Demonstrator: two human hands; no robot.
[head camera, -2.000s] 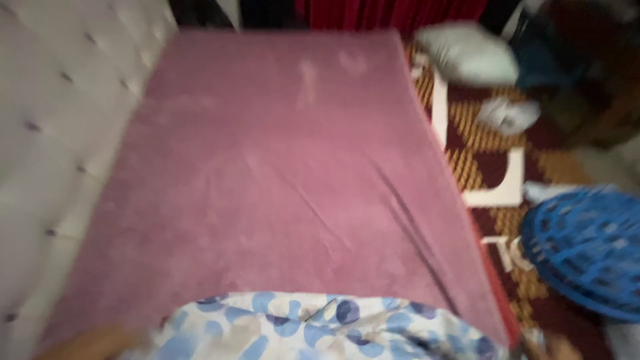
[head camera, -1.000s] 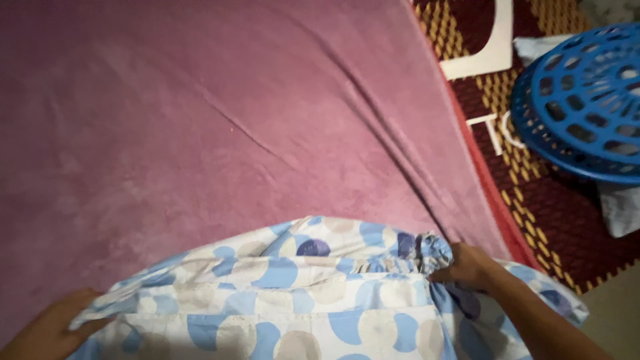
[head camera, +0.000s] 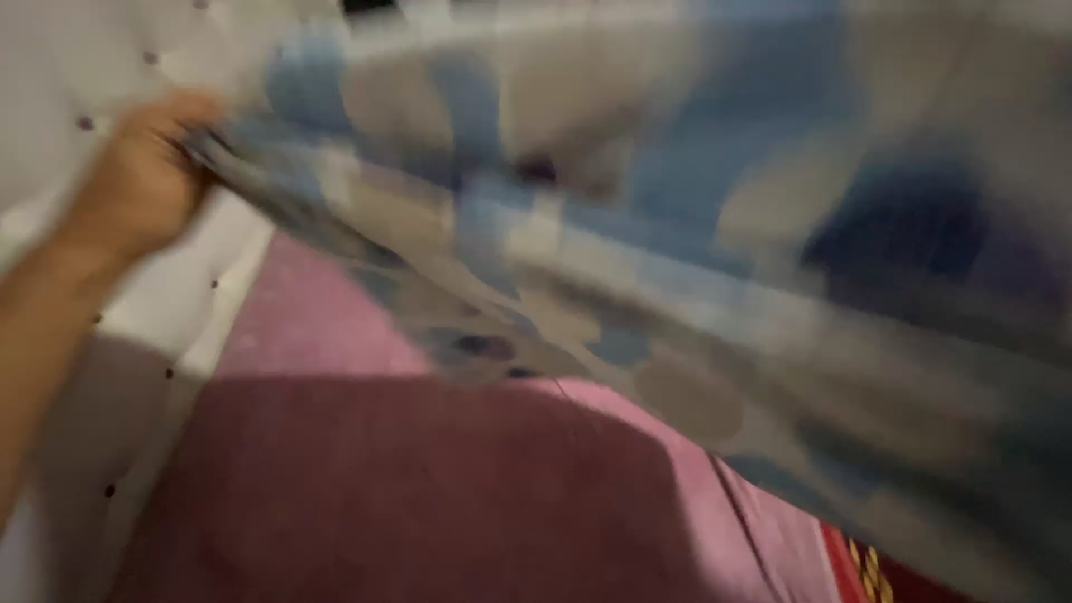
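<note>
My left hand (head camera: 155, 172), at the upper left, grips the edge of a white cloth sheet with blue, beige and dark blue rounded shapes (head camera: 687, 251). The sheet is raised and spread across the upper and right parts of the view, blurred by motion. Below it lies a pink velvety bed cover (head camera: 435, 486), partly in the sheet's shadow, with a long crease toward the right. My right hand is not in view; the sheet fills the side where it was last seen.
A white tufted, buttoned panel (head camera: 159, 293) rises along the left side of the bed. At the lower right, the bed cover's red edge (head camera: 840, 561) borders a dark red and yellow patterned floor covering (head camera: 875, 574).
The patterned sheet, low over the near end of the bed a second ago, is now lifted high. My left hand has risen with it. My right hand has gone out of view.
</note>
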